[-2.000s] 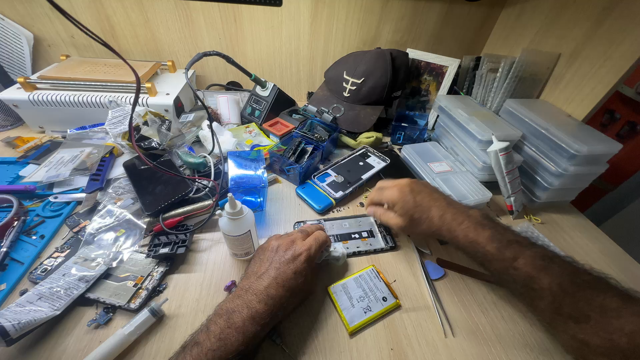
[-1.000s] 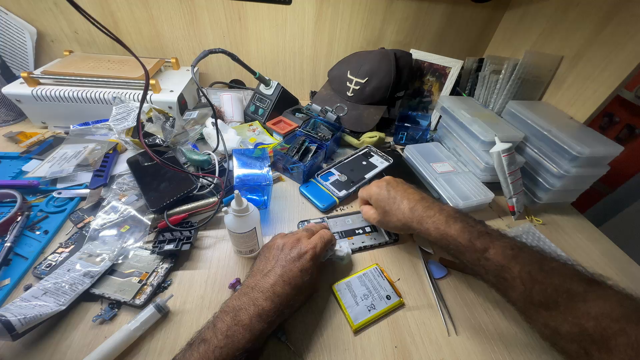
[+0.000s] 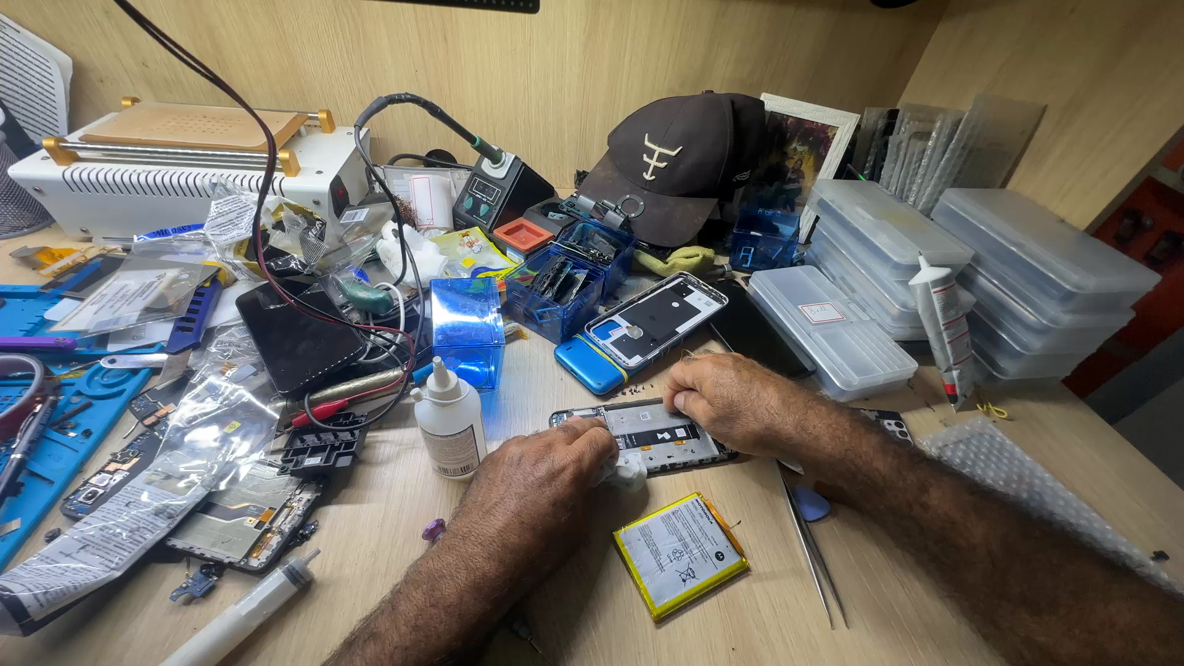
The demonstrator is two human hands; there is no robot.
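An opened phone chassis (image 3: 652, 430) lies on the wooden bench in front of me, a dark strip across its battery bay. My left hand (image 3: 550, 472) is at the chassis's left end, fingers bent over a crumpled whitish wipe or tissue (image 3: 629, 470). Over the upper right part of the chassis is my right hand (image 3: 717, 393), its fingers curled; whether they pinch anything is hidden. A yellow-edged Motorola phone battery (image 3: 680, 555) lies just below the chassis. To the left of my left hand stands a white dropper bottle (image 3: 449, 425). Tweezers (image 3: 809, 546) lie below my right forearm, beside a blue pick (image 3: 809, 503).
Behind the chassis lie a phone frame (image 3: 657, 319) and a blue phone (image 3: 590, 363). Clear plastic boxes (image 3: 832, 324) stand at right, near a tube (image 3: 943, 324). At left are cables, bags, phone parts and a syringe (image 3: 245, 615). A cap (image 3: 666, 157) sits at the back.
My right hand has moved slightly left and down over the chassis since the earliest frame. My left hand has stayed at the chassis's left end.
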